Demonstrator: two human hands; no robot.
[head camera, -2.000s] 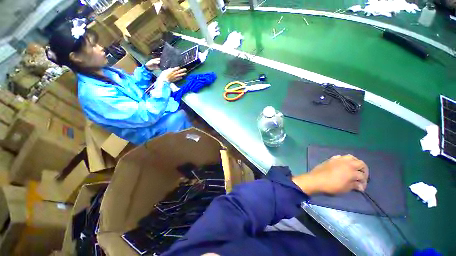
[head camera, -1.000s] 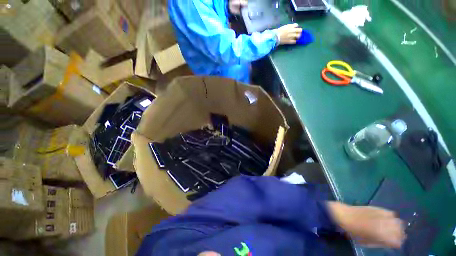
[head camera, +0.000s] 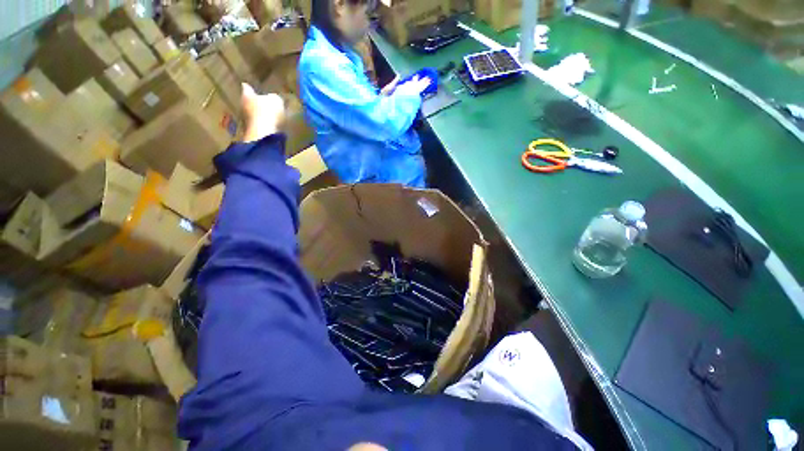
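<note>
My left hand (head camera: 262, 114) is raised at the upper left, at the end of the outstretched dark blue sleeve, above the floor cartons. It is small and blurred; one digit sticks up, and I cannot tell how the other fingers lie. Nothing shows in it. My right hand is out of the picture. On the bench, a solar panel lies back side up (head camera: 679, 374) at the lower right, its thin black cable loose on it. A second panel, back side up (head camera: 696, 231), lies beyond it with its cable coiled. A clear solvent bottle (head camera: 608, 242) stands upright left of the panels.
Orange and yellow scissors (head camera: 569, 158) lie past the bottle. A large open carton of panels (head camera: 480, 291) stands below the bench edge (head camera: 529, 273). A worker in light blue (head camera: 357, 106) sits beyond it, holding a blue cloth. Stacked cartons (head camera: 79, 229) fill the left.
My left hand has left the nearer panel and swung out to the upper left. The camera view has turned left. The neighbouring worker's hands have moved, and the cloth is in them.
</note>
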